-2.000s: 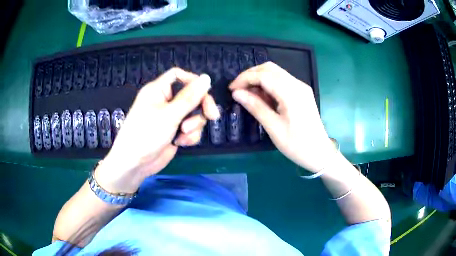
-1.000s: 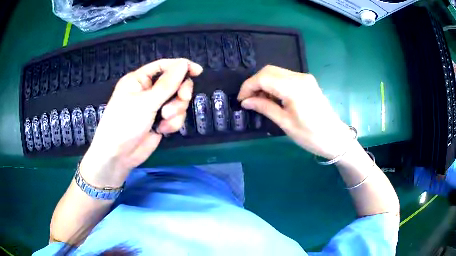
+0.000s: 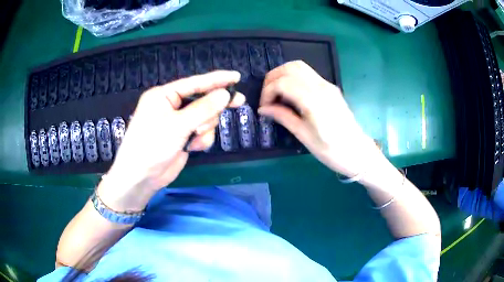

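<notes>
My left hand (image 3: 177, 118) is over the middle of the black foam tray (image 3: 309, 52). Its thumb and forefinger pinch a small black insert (image 3: 232, 88), and another dark piece (image 3: 190, 140) shows between its lower fingers. My right hand (image 3: 298, 102) is over the tray's right part, thumb and fingers curled near each other; whether it holds anything cannot be told. Shiny oblong housings (image 3: 246, 126) sit in the tray's near row, partly hidden by my hands. Darker housings (image 3: 150, 69) fill the far row.
A crinkled clear plastic bag (image 3: 119, 21) with dark contents lies beyond the tray at the upper left. A white-grey air blower (image 3: 381, 12) is at the upper right edge. Dark stacked trays (image 3: 470, 99) stand at right, with a blue-sleeved person's arm (image 3: 476, 201) beside them.
My left hand has moved right since one second ago, and a black insert now shows at its fingertips. My right hand has shifted slightly left. The view shifted from the oldest frame.
</notes>
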